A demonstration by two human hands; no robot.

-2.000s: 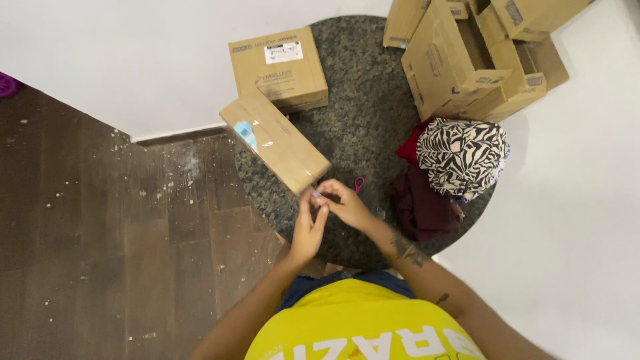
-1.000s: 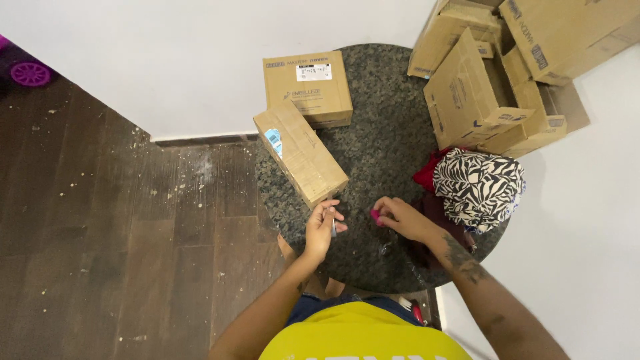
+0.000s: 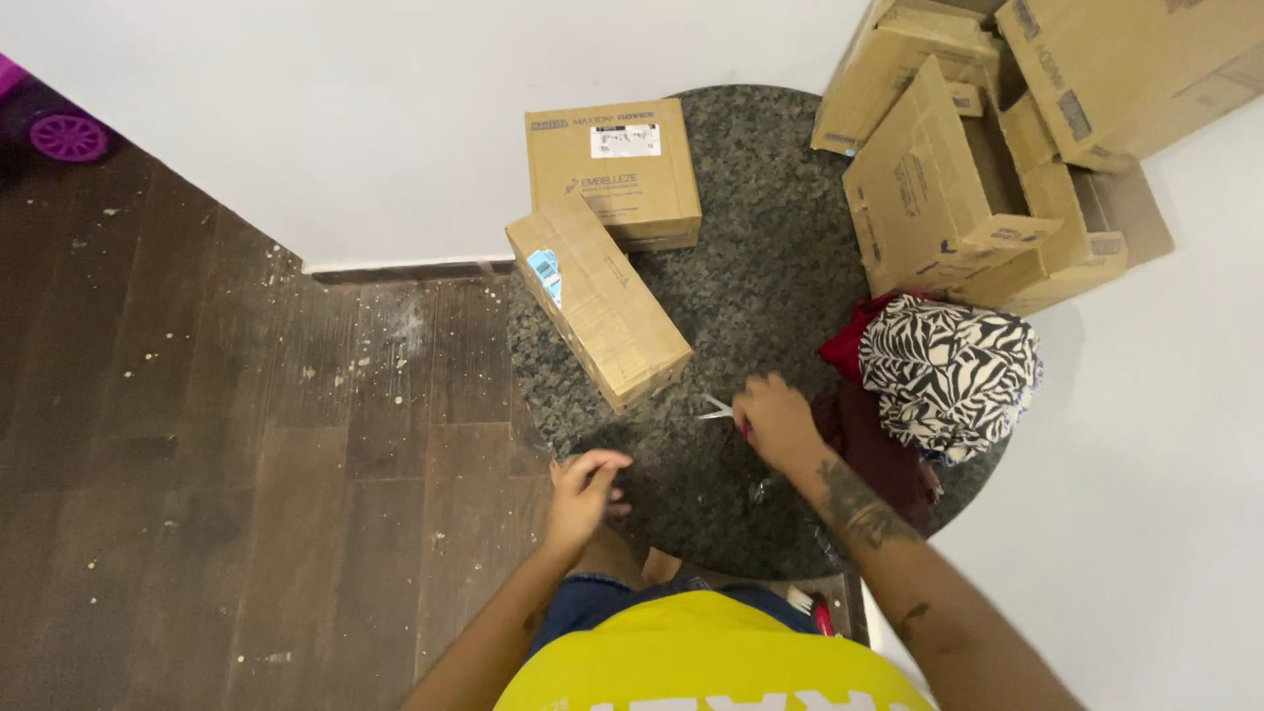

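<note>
My right hand [image 3: 775,420] grips a pair of scissors [image 3: 719,408] by their pink handle, and the blades stand apart, pointing left over the stone tabletop. Near the table's front left edge is my left hand [image 3: 588,494], fingers bent and apart, with nothing visible in it. Between and beyond the hands lies a long cardboard box [image 3: 612,306] with a blue and white label. Its far end overlaps a squarer cardboard box [image 3: 612,168] that bears a white label.
Folded black-and-white patterned cloth [image 3: 948,375] rests on dark maroon cloth [image 3: 869,449] at the table's right, beside red cloth [image 3: 847,341]. Opened cardboard boxes [image 3: 918,197] are stacked at the back right against the white wall. The round granite table [image 3: 760,178] stands on a wooden floor.
My hands were together at the long box's near end two seconds ago and are now apart. My right hand has taken up the scissors; my left hand has drawn back from the box.
</note>
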